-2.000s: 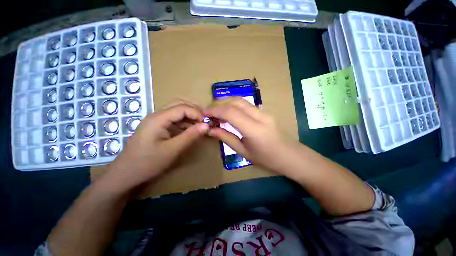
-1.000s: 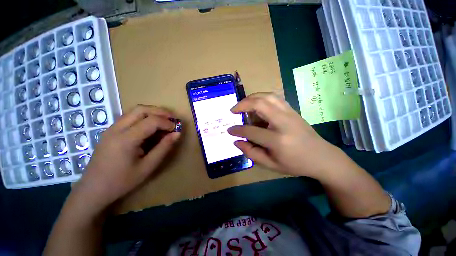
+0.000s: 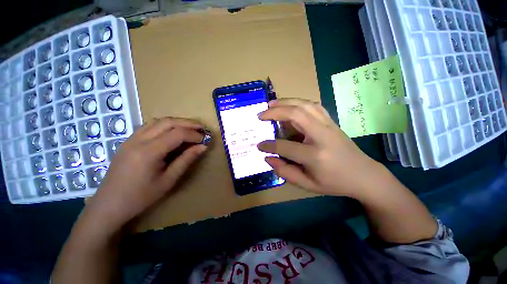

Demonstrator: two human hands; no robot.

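Observation:
My left hand [image 3: 161,161] pinches a small shiny ring [image 3: 206,137] between thumb and fingertips, just left of the phone. A black smartphone [image 3: 242,144] lies on a brown cardboard sheet [image 3: 183,66], its screen lit white with a blue top bar. My right hand [image 3: 311,150] is over the phone's right edge, fingers apart, holding nothing that I can see. A slim pen [image 3: 271,91] lies along the phone's right side, partly hidden by my right hand. On the left, a white tray [image 3: 134,105] holds many round shiny pieces in square pockets.
On the right, a stack of white trays [image 3: 414,130], the top one partly filled, bears a pale green note [image 3: 371,102] with handwriting at its left edge. The dark green bench [image 3: 328,33] shows between the cardboard and the stack. A metal frame edge runs along the top.
Two seconds ago both hands met around the ring over the phone. They have since parted, the ring staying in my left hand. The view has also shifted, and more of the phone screen shows.

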